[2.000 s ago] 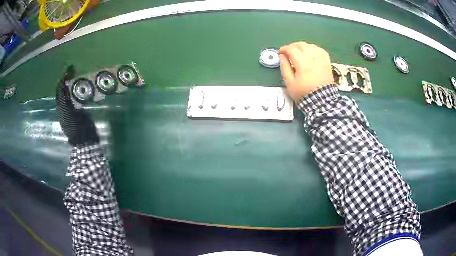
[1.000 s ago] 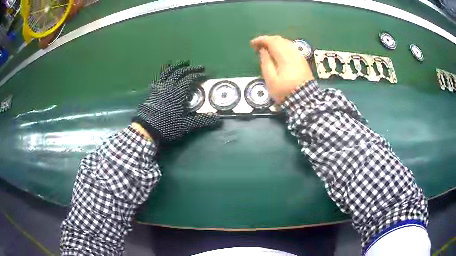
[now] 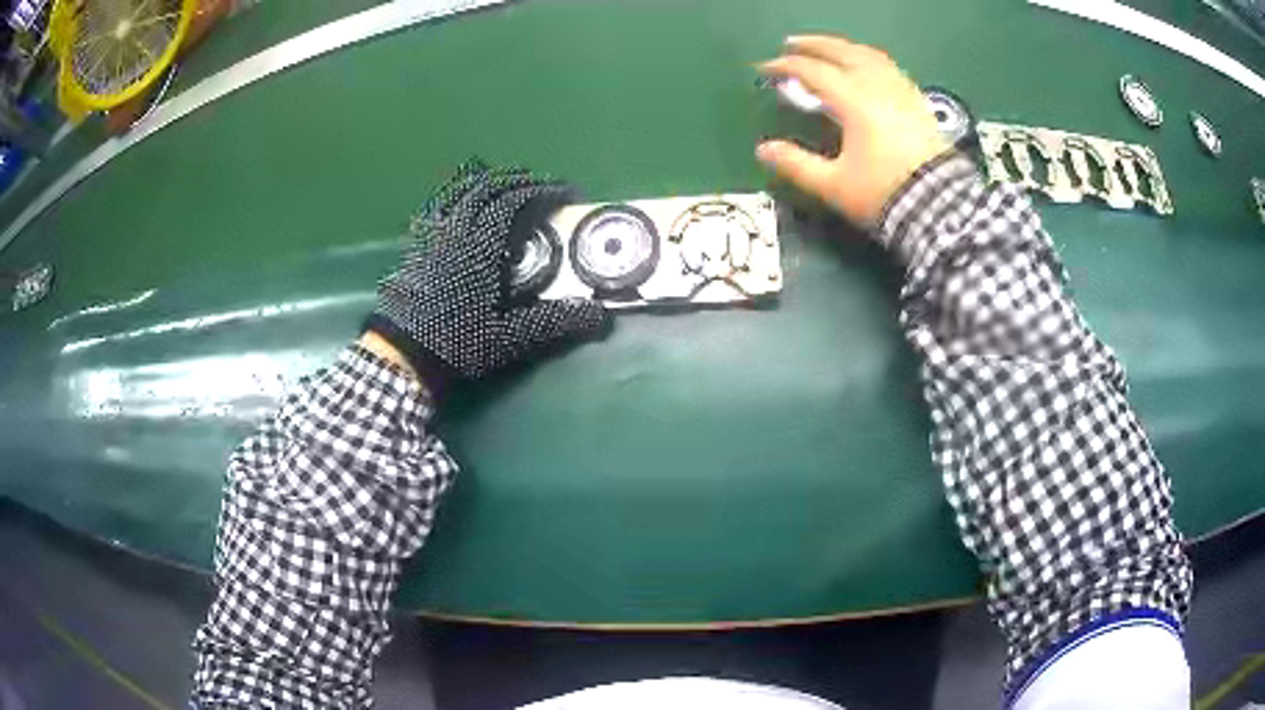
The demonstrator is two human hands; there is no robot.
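Observation:
An openwork frame plate (image 3: 756, 287) lies in front of me. One black-rimmed disc (image 3: 615, 250) sits in its middle cutout, and another (image 3: 533, 260) on the left is partly covered by my glove. The right cutout holds no disc. My left hand (image 3: 479, 278), in a dark dotted glove, grips the plate's left end. My bare right hand (image 3: 846, 132) is above and right of the plate, holding a small blurred pale thing (image 3: 801, 94), seemingly a disc, between its fingers. The pegged jig cannot be made out beneath the plate.
A disc (image 3: 948, 117) lies beside my right wrist, next to an empty frame plate (image 3: 1075, 167). Two loose discs lie at the upper right (image 3: 1140, 100) (image 3: 1206, 133). A yellow-guarded fan (image 3: 122, 53) stands upper left. A whitish strip (image 3: 298, 58) edges the green belt.
My left hand has brought the disc-filled plate from the left onto the jig. The right-hand disc has come out of the plate, and my right hand has moved up and right. Belt parts shifted right.

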